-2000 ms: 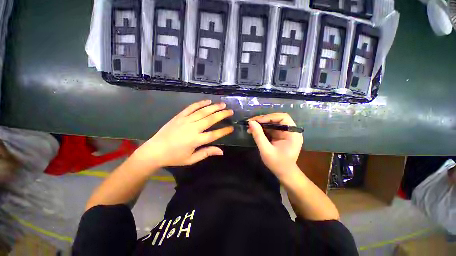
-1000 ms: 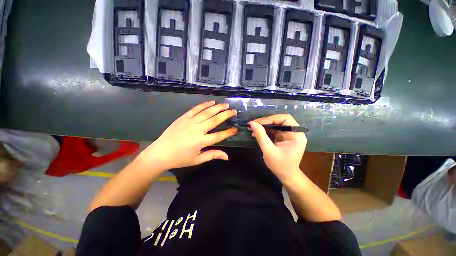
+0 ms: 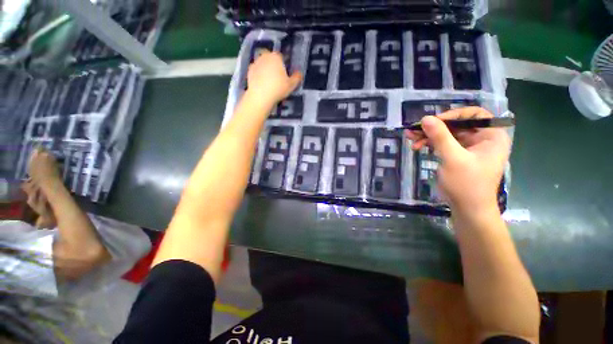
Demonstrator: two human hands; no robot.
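Observation:
The whitish tray (image 3: 309, 107) lies on the green bench with black phone-sized frames in three rows of pockets. My left hand (image 3: 272, 77) is at the tray's far left corner, its fingers on or over a black frame (image 3: 262, 48) in the first pocket; whether it grips the frame is hidden. My right hand (image 3: 467, 151) holds black tweezers (image 3: 480, 123) nearly level over the right part of the tray, tips pointing left near the middle row. It covers part of the near-right frames. No small piece can be made out at the tips.
Stacked dark trays (image 3: 356, 13) stand behind the tray. A shiny clear sheet (image 3: 363, 216) lies on the near bench. Another person's hands (image 3: 44, 181) are at a second tray (image 3: 101, 144) on the left. A white fan (image 3: 591, 94) stands at the right rear.
The view has shifted towards the back of the bench. Both hands have left the near sheet; my left hand has reached to the far left pocket and my right hand, with the tweezers, over the tray.

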